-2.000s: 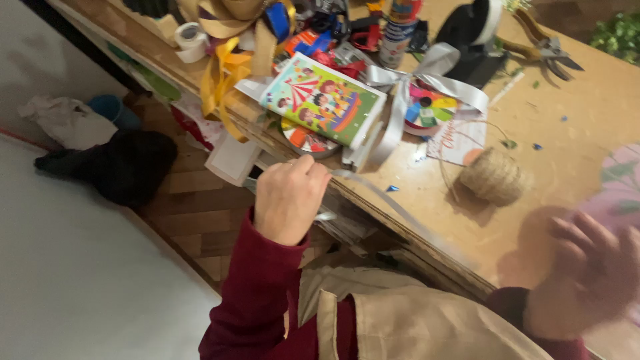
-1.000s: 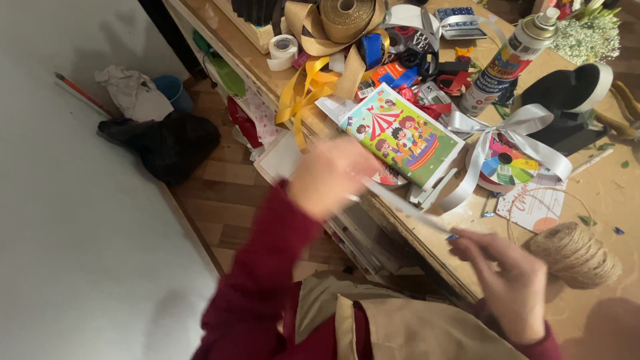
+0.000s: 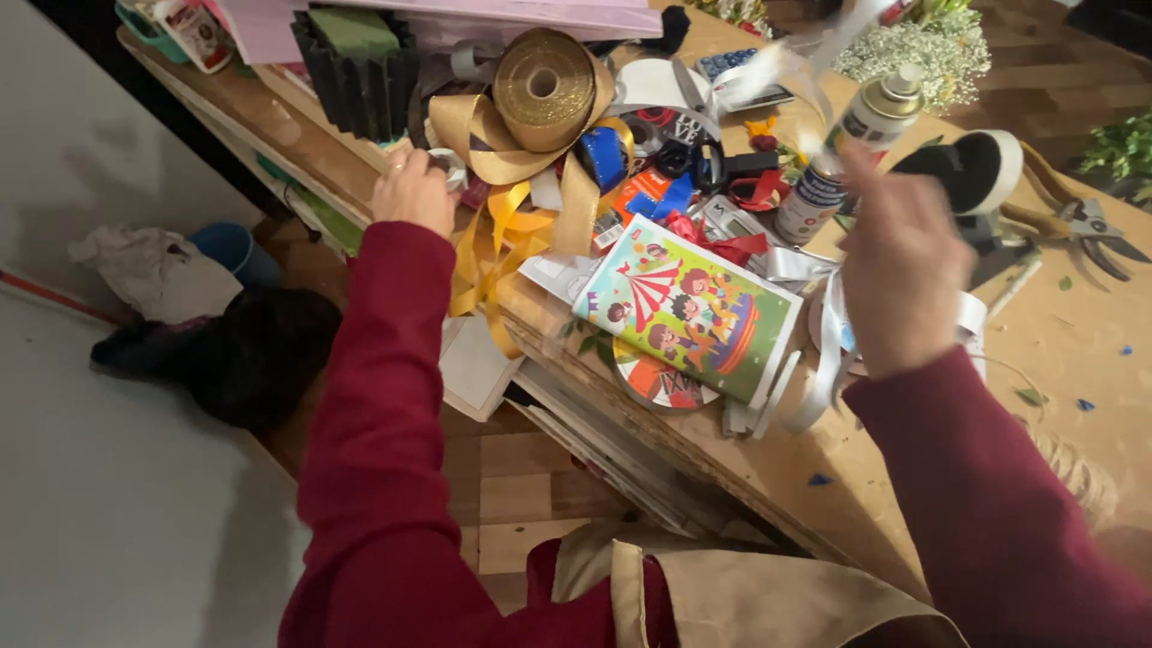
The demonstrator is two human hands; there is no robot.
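My left hand point(image 3: 416, 193) reaches to the small white tape roll point(image 3: 447, 167) near the table's left end, its fingers at the roll; whether it grips it is unclear. Blurred by motion, my right hand point(image 3: 904, 261) is raised over the table in front of the spray can point(image 3: 814, 198), with a blurred white strip point(image 3: 841, 45) above it. Between the hands lie a colourful booklet with a circus tent point(image 3: 688, 310), yellow ribbon point(image 3: 490, 261), a wide gold ribbon roll point(image 3: 544, 85) and a loop of silver ribbon point(image 3: 823, 360).
Pruning shears point(image 3: 1093, 234), a black ribbon roll point(image 3: 954, 171) and jute twine point(image 3: 1075, 472) lie to the right. A corrugated black container with green foam point(image 3: 355, 72) stands at the back left. White baby's breath point(image 3: 918, 54) is at the back. Dark bag point(image 3: 270, 351) rests by the wall.
My left hand has moved from the table's front edge to the tape roll. My right hand has risen from the front edge to over the spray can. The view has shifted left.
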